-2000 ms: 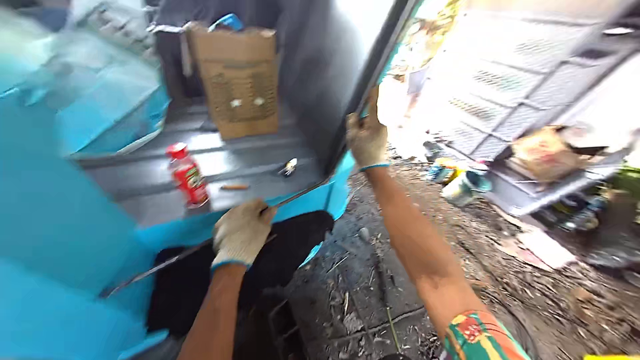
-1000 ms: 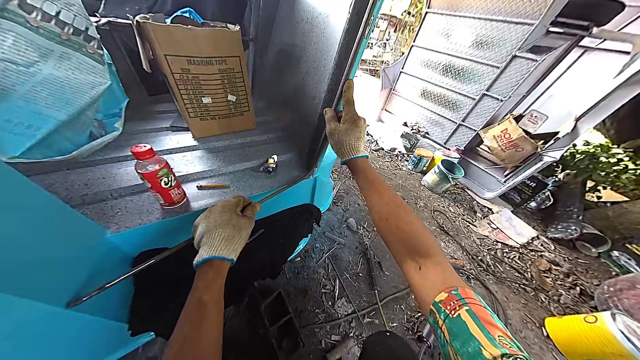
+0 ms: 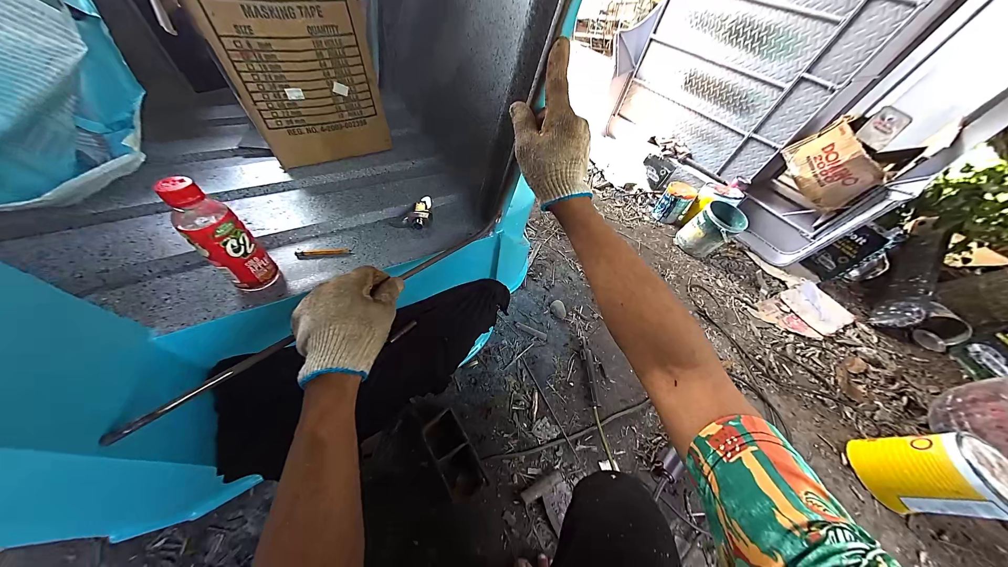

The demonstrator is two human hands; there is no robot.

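Note:
My left hand [image 3: 346,323], in a knit work glove, grips a thin dark strip [image 3: 197,391] that runs along the lower edge of a blue-painted vehicle body's door opening. The strip's loose end points down to the left, over the blue panel [image 3: 71,346]. My right hand [image 3: 554,130], gloved too, presses on the upright edge of the opening, thumb and forefinger spread around the trim [image 3: 545,59]. On the grey ribbed floor [image 3: 150,295] inside stand a red-capped drink bottle [image 3: 228,240] and a masking tape carton [image 3: 303,87]. A pencil-like stick [image 3: 323,253] and a small object [image 3: 420,213] lie nearby.
A black cloth [image 3: 260,425] hangs below the sill. A hollow block [image 3: 453,449] and cables lie on the littered ground. To the right are paint-stained buckets [image 3: 711,228], a grey metal panel [image 3: 709,87], a torn carton [image 3: 835,165] and a yellow can [image 3: 913,472].
Both hands keep their places on the strip and the upright edge. My right forefinger, lower two seconds ago, now points up along the edge. The view has shifted.

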